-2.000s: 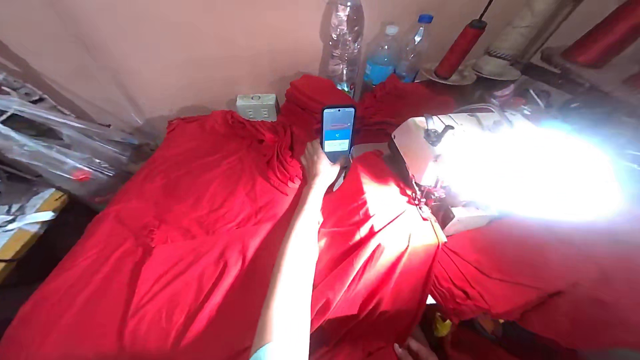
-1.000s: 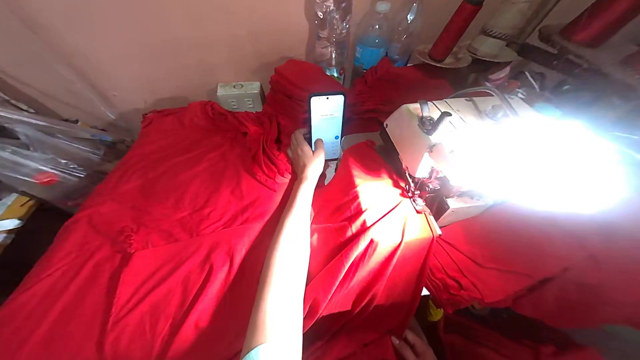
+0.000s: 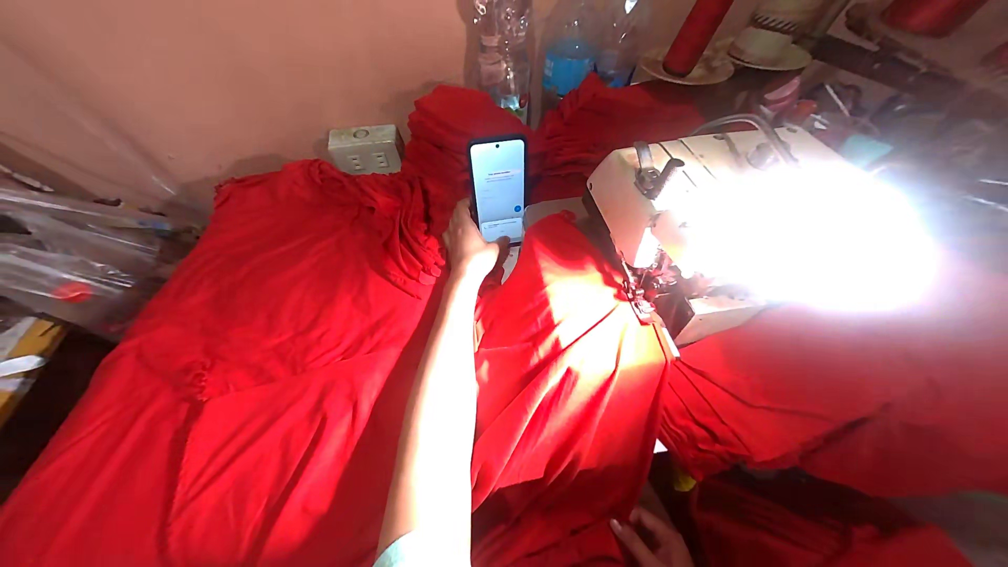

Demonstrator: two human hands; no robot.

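My left hand (image 3: pixel 472 244) holds a smartphone (image 3: pixel 498 190) upright by its lower left part, the lit screen facing me. Red fabric (image 3: pixel 299 315) lies in folds under my left forearm and spreads to both sides. At the bottom edge, my right hand (image 3: pixel 650 539) rests with its fingertips against the red cloth; the rest of it is cut off. To the right of the phone stands a sewing machine (image 3: pixel 630 197), with red fabric at its needle area. A very bright lamp glare (image 3: pixel 819 236) hides much of the machine.
A wall socket box (image 3: pixel 365 150) sits behind the cloth. Plastic bottles (image 3: pixel 568 59) stand against the wall, beside a red thread cone (image 3: pixel 697 35) on a stand. Folded red cloth (image 3: pixel 453 118) is stacked behind the phone. Clear plastic wrapping (image 3: pixel 63 236) lies at the far left.
The phone's screen has changed from a darker blue display to a mostly white one. My left hand keeps its hold on the phone. The right hand stays low by the cloth.
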